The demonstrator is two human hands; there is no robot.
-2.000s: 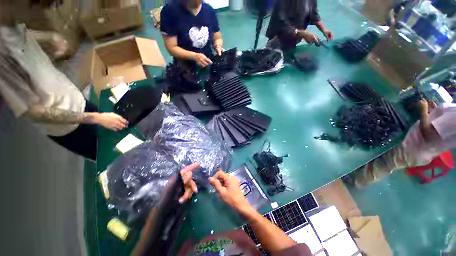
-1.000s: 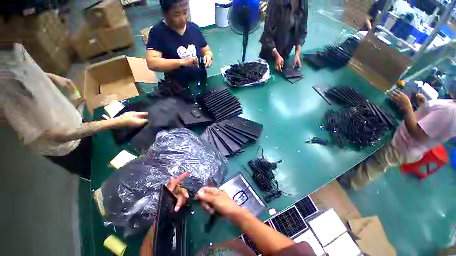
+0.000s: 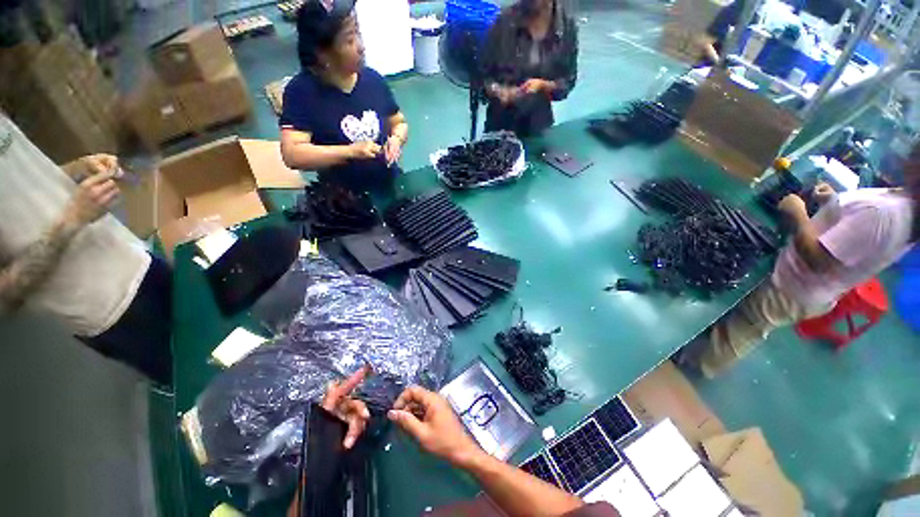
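Note:
My left hand (image 3: 348, 406) is at the lower middle, its fingers spread beside the top of a long dark panel (image 3: 325, 459) seen nearly edge-on along my forearm. How the panel is held is partly hidden. My right hand (image 3: 424, 419) is just right of it, thumb and forefinger pinched together at something too small to make out. A shiny-faced panel (image 3: 487, 412) with a dark loop of lead on it lies right of my right hand. A crinkled clear bag with black contents (image 3: 348, 328) lies beyond my left hand.
Black cables (image 3: 530, 366) lie beyond the shiny panel. Fanned black panels (image 3: 464, 283) are mid-bench. Gridded panels (image 3: 582, 454) and white sheets (image 3: 661, 456) are at the near edge. A cable heap (image 3: 691, 250) is at right. Co-workers stand left and far side; another is at right.
The view has shifted, with the far side showing more. My hands stay close together near the bag. The left co-worker's hand has left the panels, and the far co-worker's hands are off the flat panel.

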